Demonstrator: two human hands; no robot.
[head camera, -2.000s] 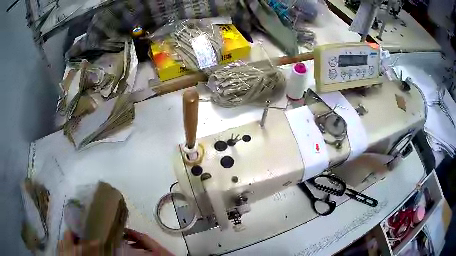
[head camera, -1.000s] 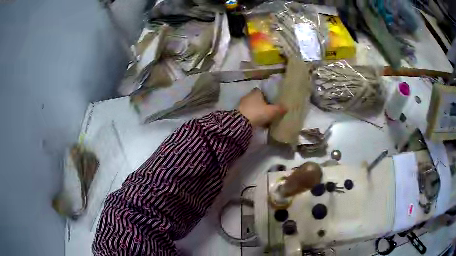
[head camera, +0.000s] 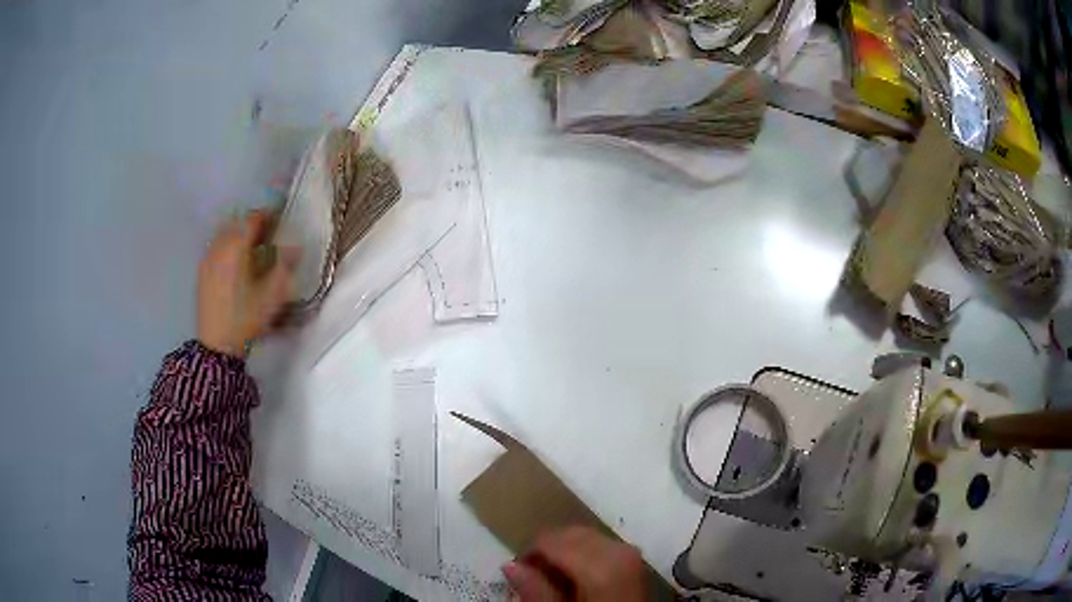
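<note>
My left hand (head camera: 241, 282) is at the left edge of the white table, closed around the lower left end of a fanned khaki bundle (head camera: 353, 194); the hand is slightly blurred. My right hand (head camera: 582, 567) is at the bottom, cut off by the picture's edge, with fingers curled on the lower end of a flat brown strip (head camera: 517, 494). A thin pointed end of the strip sticks out to the upper left. White paper patterns with drawn lines (head camera: 464, 259) lie beside the left bundle, and a narrow printed paper strip (head camera: 415, 470) lies between the hands.
A pale tape roll (head camera: 782, 441) lies by the sewing machine head (head camera: 870, 470) at lower right. A thick khaki stack (head camera: 911, 218) leans near a plastic-wrapped bundle (head camera: 1005, 235) and a yellow-and-red box (head camera: 882, 65). More layered bundles (head camera: 705, 106) lie at the back.
The view has turned left. My left hand has let go of the thick khaki stack at the back and moved to the fanned bundle at left. My right hand has come into view with the brown strip.
</note>
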